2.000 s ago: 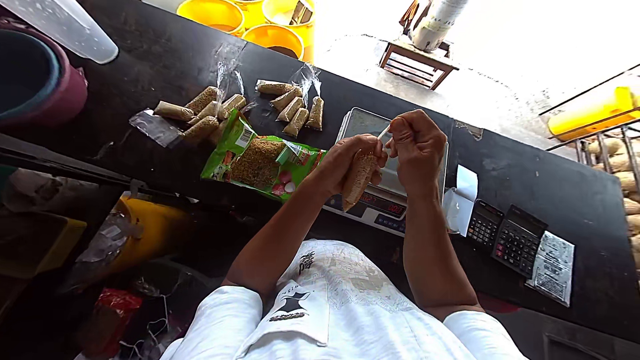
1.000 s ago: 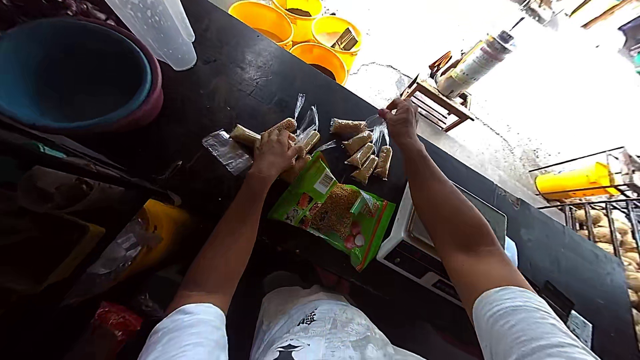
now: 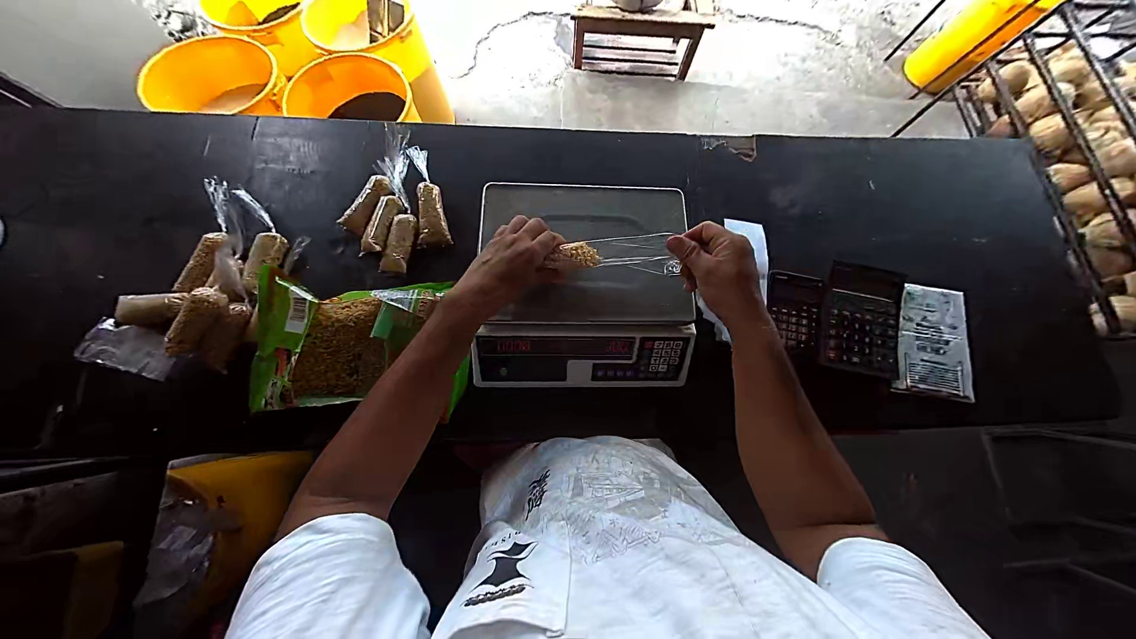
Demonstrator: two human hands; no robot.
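Observation:
Above the metal plate of a digital scale (image 3: 612, 297), my left hand (image 3: 519, 259) grips the filled part of a small clear plastic bag of grain (image 3: 579, 255). My right hand (image 3: 717, 266) pinches the open end of that bag, and the clear plastic stretches between the two hands. Left of the scale lies a large green printed bag of grain (image 3: 342, 346), partly behind my left forearm. Small tied bags of grain (image 3: 432, 216) form a group near the scale's upper left. More filled small bags (image 3: 202, 262) lie heaped at the far left, beside flat clear plastic (image 3: 127, 349).
Right of the scale are white paper (image 3: 751, 238), two calculators (image 3: 861, 317) and a printed packet (image 3: 934, 342). Yellow buckets (image 3: 210, 75) and a wooden stool (image 3: 641, 27) stand beyond the black counter (image 3: 825, 191). A metal rack of brown produce (image 3: 1087, 169) is at the right.
My left hand has left the heap of small bags and my right hand the upper group; both are now over the scale with one small bag between them. The view has turned and shifted.

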